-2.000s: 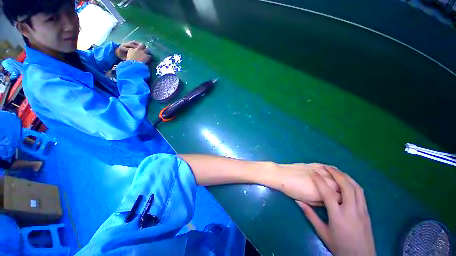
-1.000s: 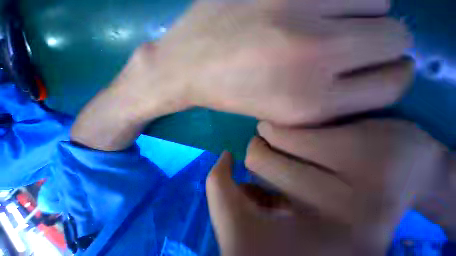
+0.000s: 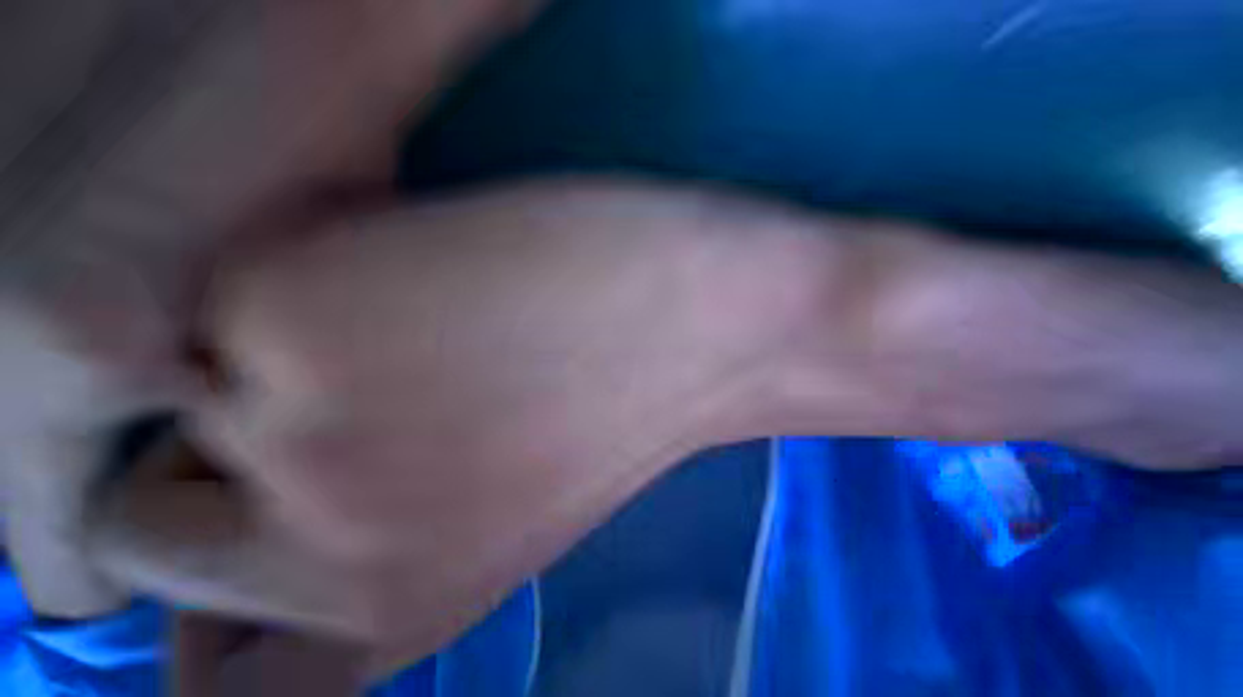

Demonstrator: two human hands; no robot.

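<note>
My right hand [image 3: 477, 381] is large and blurred, close to the camera. Its wrist and bare forearm run to the right edge. Its fingers are curled at the left and meet my left hand [image 3: 177, 150], which is blurred and cut off by the left and upper edges. The hands overlap, so the fingertips are hard to make out. No tool or part shows in either hand, but the blur and overlap hide whether anything is between them.
The glossy dark green-blue table surface [image 3: 818, 123] lies behind my hands, with a bright reflection at the right. Blue cloth [image 3: 845, 586] shows below my right wrist, beside a dark strip with pale edges. More blue cloth is at the lower left.
The view has swung and blurred. My hands now sit further left in the picture, still overlapping. The black screwdriver, visible a second ago at the left, is out of view.
</note>
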